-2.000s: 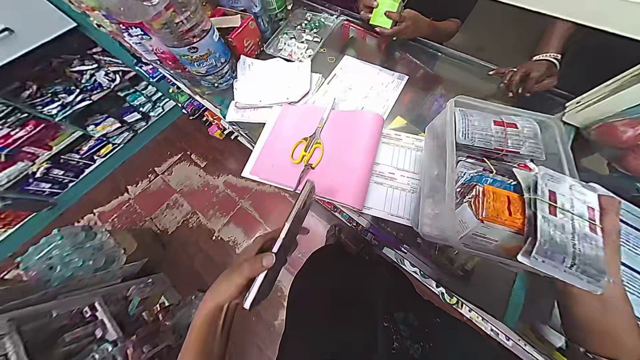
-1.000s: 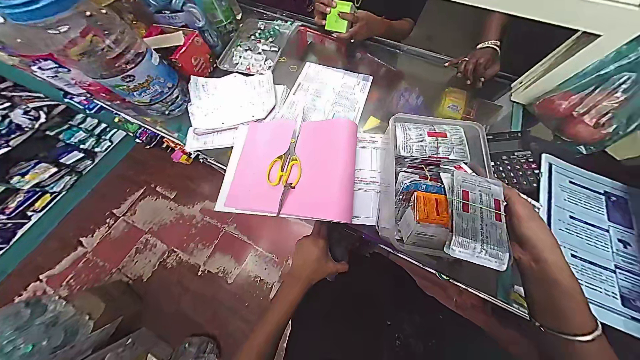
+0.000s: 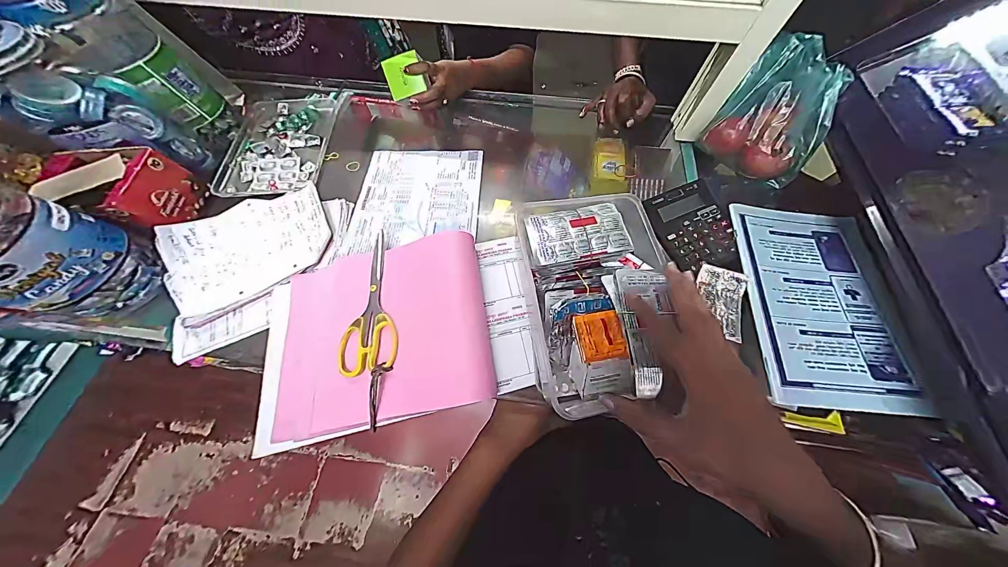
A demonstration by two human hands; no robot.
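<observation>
My right hand [image 3: 693, 370] reaches over the right side of a clear plastic box [image 3: 561, 405], its fingers on silver blister packs [image 3: 647, 335]. The box also holds more blister packs [image 3: 579, 235] and an orange and white carton [image 3: 600, 339]. My left hand [image 3: 520, 421] is low at the counter's edge, below the box; its fingers are hidden. Left of the box, yellow-handled scissors [image 3: 370, 339] lie on a pink sheet [image 3: 441, 315] over white papers, with a dark pointed piece below the handles.
A calculator [image 3: 691, 224], a crumpled strip [image 3: 720, 295] and a printed sheet [image 3: 827, 315] lie right. Handwritten papers [image 3: 244, 252], a tray of small packs [image 3: 276, 150] and jars [image 3: 63, 252] stand left. Across the glass counter, another person's hand [image 3: 437, 83] holds a green box [image 3: 404, 75].
The phone-like flat object seen in my left hand two seconds ago is out of sight. The blister packs at my right hand have gone down into the box. The view has shifted.
</observation>
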